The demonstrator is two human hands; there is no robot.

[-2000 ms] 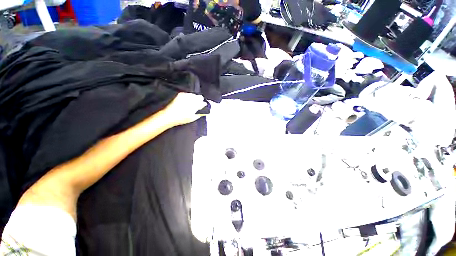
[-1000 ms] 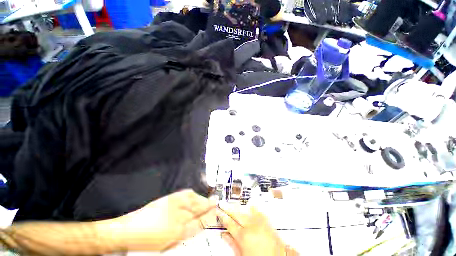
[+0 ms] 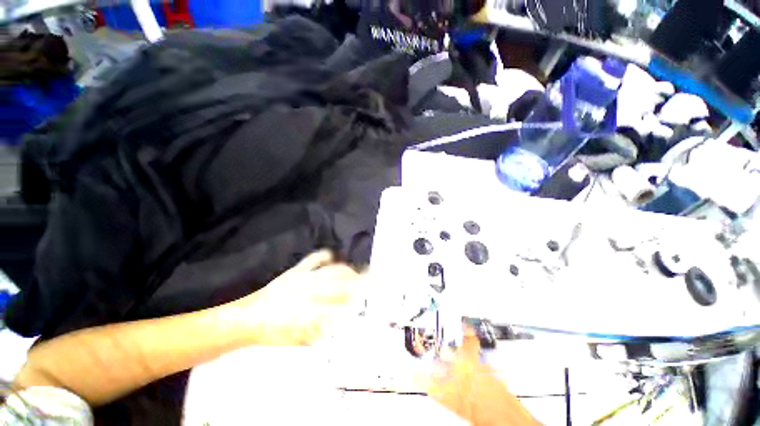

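A large black garment (image 3: 217, 183) lies heaped left of the sewing machine head (image 3: 525, 258), which is white with dark round plugs. My left hand (image 3: 312, 295) lies at the garment's near right edge, beside the machine's left end. It is blurred and overexposed, and its grip on the cloth cannot be made out. My right hand (image 3: 467, 370) is near the needle area (image 3: 423, 333), over the white machine bed (image 3: 267, 387). It is blurred, and I cannot tell if it holds anything.
A clear bottle with a blue-purple top (image 3: 575, 112) stands behind the machine head. Dark thread cones (image 3: 687, 37) are at the upper right. Small metal tools (image 3: 650, 387) lie right of the bed. Blue bins (image 3: 217, 12) and more dark cloth are at the back.
My left hand first came down from the garment's far right edge to the needle area, then moved up and left. My right hand came into view and shifted right. More of the white bed shows.
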